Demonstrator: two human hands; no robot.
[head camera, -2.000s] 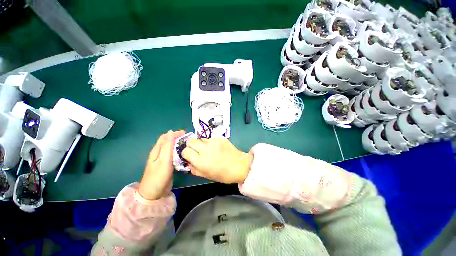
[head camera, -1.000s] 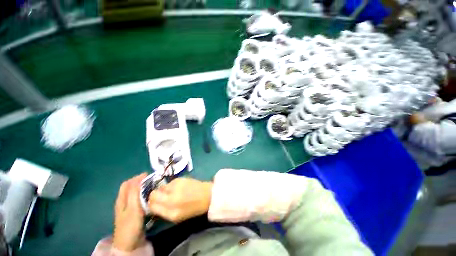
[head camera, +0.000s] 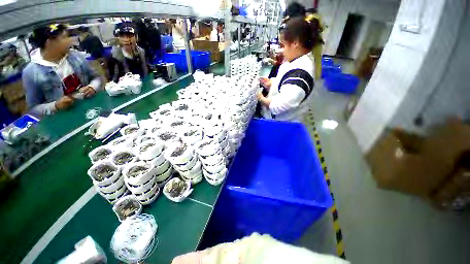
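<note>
Neither of my hands shows; only a pale sleeve (head camera: 252, 250) is in view at the bottom edge. What my hands hold is out of the picture. A heap of thin white strands (head camera: 135, 237) lies on the green bench at the lower left. White round housings with circuit boards inside stand in many stacked columns (head camera: 180, 152) behind it. Two housings stand in front of the stacks, one at the left (head camera: 127, 207) and one at the right (head camera: 177, 190). Part of a white camera piece (head camera: 84, 252) shows at the bottom left, cut off by the edge.
A big blue plastic crate (head camera: 278, 198) stands right of the bench edge. A person (head camera: 294, 82) stands behind it, beside the stacks. Other people (head camera: 62, 77) are across the line. White camera bodies (head camera: 111, 124) lie beyond the stacks. Brown boxes (head camera: 412, 165) are at the right.
The view has swung up and to the right. My hands and the held housing have left the picture; the line, people and whole blue crate have come into view.
</note>
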